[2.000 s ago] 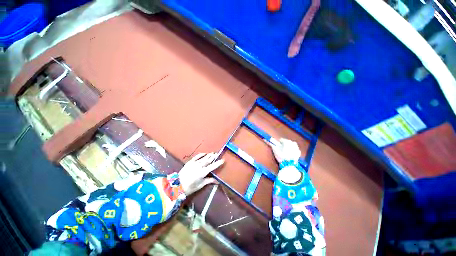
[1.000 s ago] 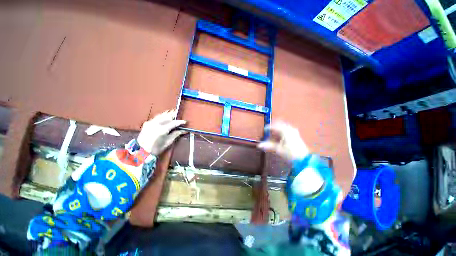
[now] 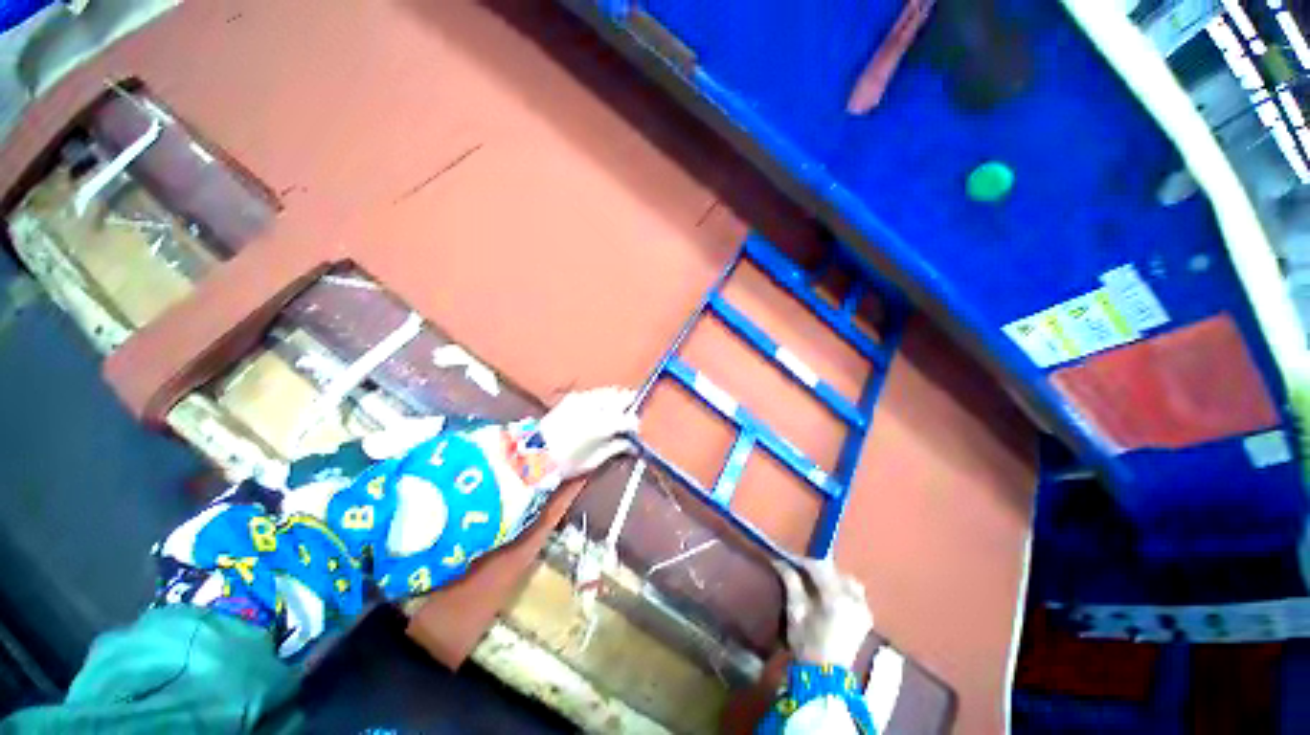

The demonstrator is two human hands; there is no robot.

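Note:
A blue ladder-like cutting die [image 3: 787, 362] lies on the brown sheet material [image 3: 503, 158], its top end close to the press beam. My left hand [image 3: 586, 431] is at the die's near left corner, fingers on its edge. My right hand [image 3: 825, 603] is at the near right corner, with fingers at the frame; whether it grips the frame is hard to tell. The dark cutting board [image 3: 690, 553] shows through openings along the sheet's near side, with pale slivers on it.
The blue press beam [image 3: 920, 244] runs diagonally behind the die, with a green button [image 3: 990, 181], labels and an orange-red notice [image 3: 1167, 385]. The worn wood-coloured front edge [image 3: 553, 646] is nearest me. Crumpled paper [image 3: 89, 43] lies at the bed's far left end.
My right hand has moved from a cross bar to the die's near right corner. My left hand stays by the near left corner. The view swung right and back.

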